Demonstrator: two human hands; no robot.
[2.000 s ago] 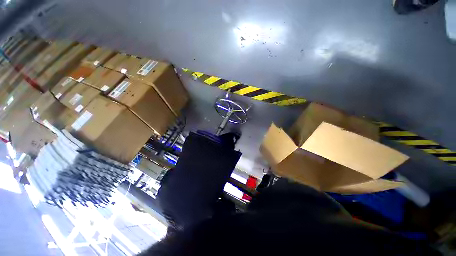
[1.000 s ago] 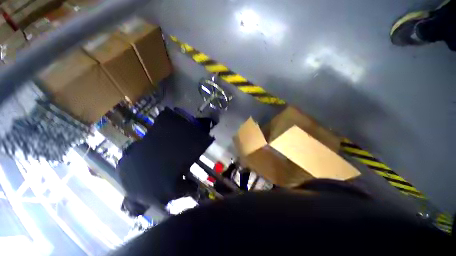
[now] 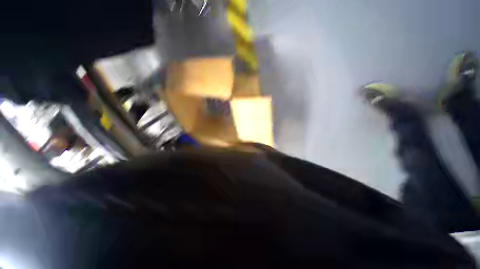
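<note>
No hand shows in the head view. A large dark, curved shape [image 3: 226, 205] fills the lower part of the view; it is too dark and blurred to tell what it is. Beyond its upper edge, an open brown cardboard carton [image 3: 192, 113] stands on the floor with its flaps spread. Something dark and bluish shows inside the carton, too blurred to name.
Yellow-black tape [image 3: 242, 37] runs on the grey floor [image 3: 321, 68] past the carton. A person's dark trouser legs [image 3: 421, 152] and shoes [image 3: 383, 93] are at the right. A dark mass [image 3: 68, 37] fills the upper left, above blurred bench rails [image 3: 118, 115].
The view has turned and is more blurred. The carton and tape now appear further left, the stacked cartons have left the view, and a person's legs and both shoes now show at the right.
</note>
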